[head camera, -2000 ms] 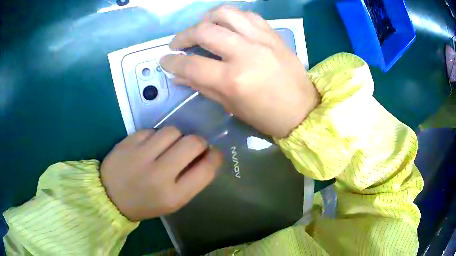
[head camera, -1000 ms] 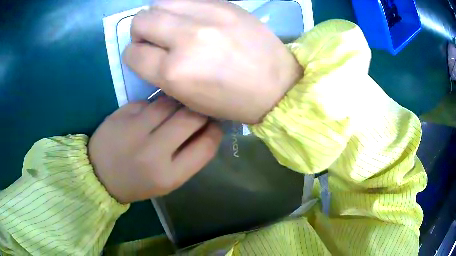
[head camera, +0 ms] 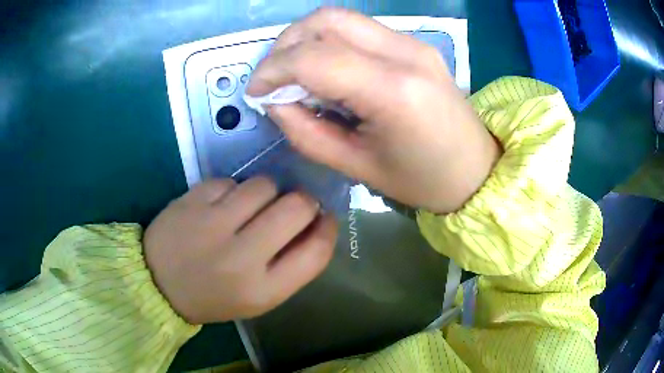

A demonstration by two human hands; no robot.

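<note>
The grey tablet [head camera: 393, 277] lies back up on a white foam sheet [head camera: 178, 109], ADVAN lettering near its middle. Its camera bump [head camera: 231, 120] shows at the upper left, one opening pale, the lower one dark. My right hand [head camera: 378, 102] pinches a small crumpled white wipe [head camera: 280, 96] just right of the camera bump. My left hand [head camera: 240, 251] rests on the tablet's left side with curled fingers, over the edge of a clear film [head camera: 256, 156]. What lies under its fingers is hidden.
A blue parts bin [head camera: 542, 44] with dark small pieces stands at the upper right on the glossy green bench [head camera: 87, 131]. A pink object [head camera: 659, 102] is cut off at the right edge. Yellow smock sleeves cover the lower corners.
My right hand has moved right and down off the camera bump, which it covered a second ago. The wipe shows again between its fingers. The view has shifted slightly.
</note>
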